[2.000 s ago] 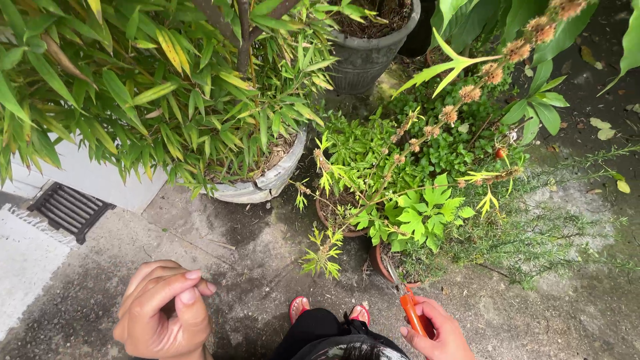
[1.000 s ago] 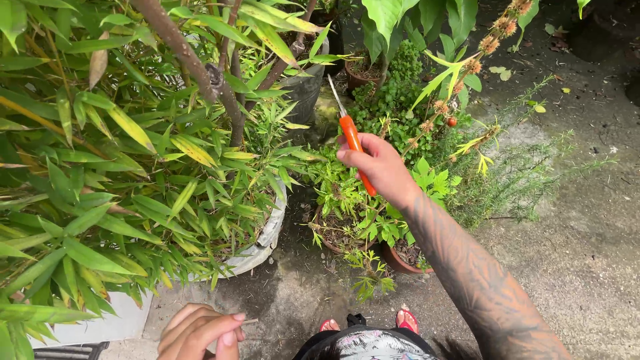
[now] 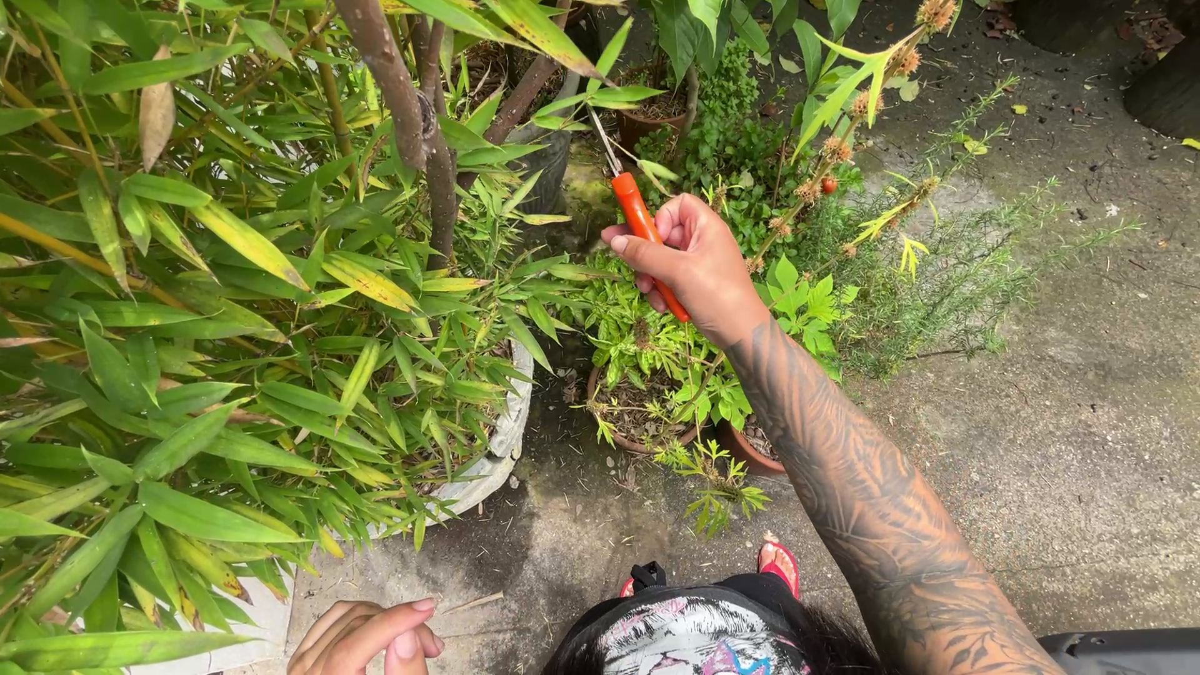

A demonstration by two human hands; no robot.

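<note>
My right hand (image 3: 689, 267) is closed around the orange handle of pruning shears (image 3: 642, 220); their narrow metal blades point up and left, beside slim leaves (image 3: 623, 97) of the bamboo-like plant. A small twig with pale leaves lies close to the blades; whether they touch it I cannot tell. Low at the bottom, my left hand (image 3: 366, 642) has its fingers curled, partly cut off by the frame edge. Near its fingertips is a thin dry piece (image 3: 473, 602); whether the hand holds it is unclear.
A large grey pot (image 3: 506, 441) holds the dense foliage on the left, with brown stems (image 3: 441, 178) rising from it. Terracotta pots (image 3: 755, 450) with leafy plants stand in the middle. A spiky stalk (image 3: 834, 150) leans across at upper right. Concrete ground (image 3: 1059, 469) lies to the right.
My right hand has moved with the shears from low at the right, beside the small pots, up to the bamboo-like leaves. The view has shifted.
</note>
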